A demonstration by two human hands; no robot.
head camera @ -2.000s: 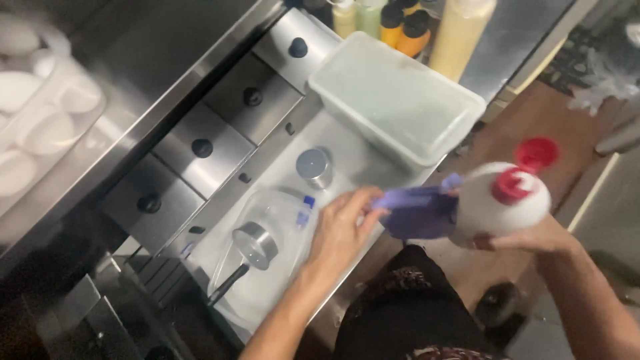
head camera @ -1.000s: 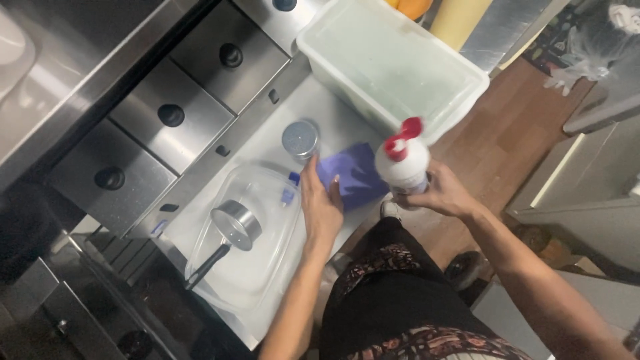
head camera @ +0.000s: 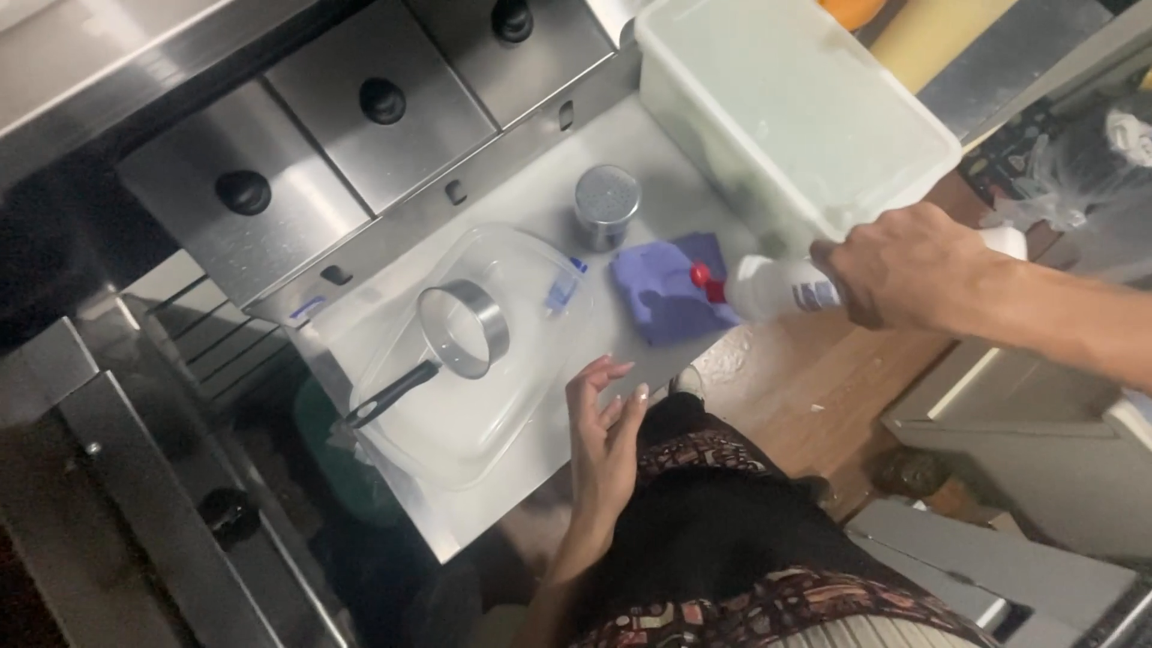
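My right hand (head camera: 900, 265) grips a white plastic bottle (head camera: 774, 286) with an open red flip cap. The bottle is tipped on its side, its mouth over a folded purple cloth (head camera: 661, 283) on the white work surface. Whether liquid flows out cannot be seen. Near the surface's front edge, my left hand (head camera: 607, 432) is held with bent fingers apart and nothing in them. Left of the cloth, a clear plastic lid (head camera: 531, 405) lies flat, with a small metal pan (head camera: 497, 331) with a black handle on it. A metal shaker (head camera: 608, 202) stands behind the cloth.
A large lidded plastic container (head camera: 801, 117) stands at the back right. Steel lids (head camera: 319, 117) with black knobs line the counter behind. A yellow bottle (head camera: 936, 36) lies beyond the container in view. A plastic bag (head camera: 1071, 189) is at the far right, above the wooden floor (head camera: 810, 387).
The purple cloth, in my left hand two seconds ago, now lies on the work surface. My left hand has drawn back from it. The bottle has gone from upright to tipped over the cloth.
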